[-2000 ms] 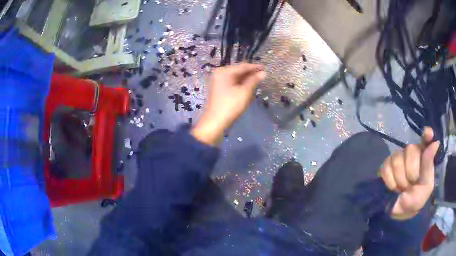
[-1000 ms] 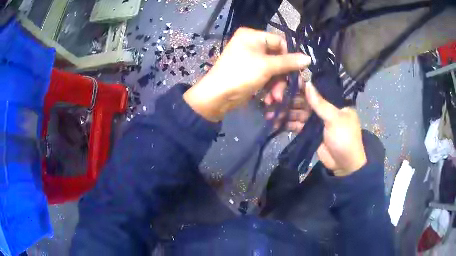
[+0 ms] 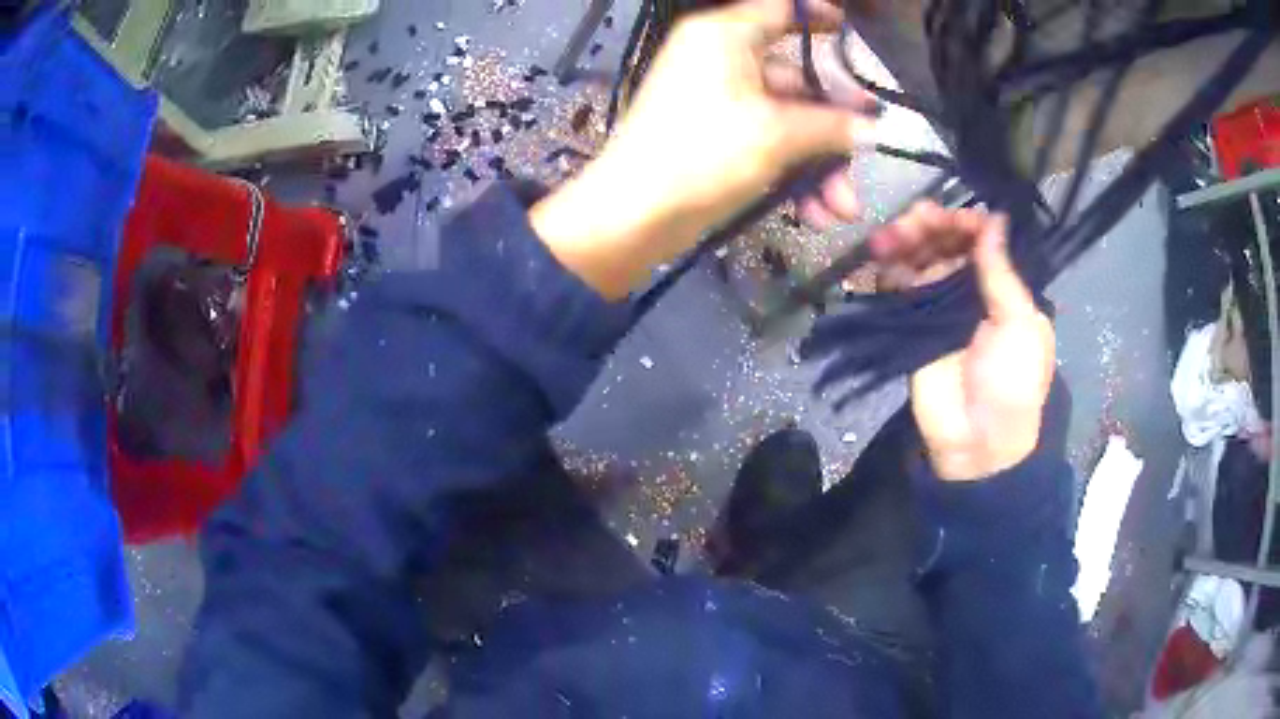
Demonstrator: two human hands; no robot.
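A hank of dark, narrow cords [image 3: 898, 330] hangs from the upper right, with its loose ends fanned out to the left. My right hand [image 3: 990, 358] is closed round this hank, thumb up, fingers partly hidden behind the cords. My left hand [image 3: 716, 141] is at the upper centre, beside the hank, its fingers bent round a thin dark cord that loops toward the hank. Another dark strand runs below my left hand along the sleeve. The left fingertips are blurred and partly cut off by the top edge.
A blue crate [image 3: 49, 365] and a red plastic stool [image 3: 260, 379] stand at the left. Pale wooden furniture [image 3: 288, 136] is at the top left. Dark scraps litter the floor. A white strip [image 3: 1106, 527] lies at the right, near a metal rack [image 3: 1263, 267].
My left hand has moved slightly up, away from my right hand, with the thin cord. My right hand has shifted slightly right, and the hank's ends now fan out to the left.
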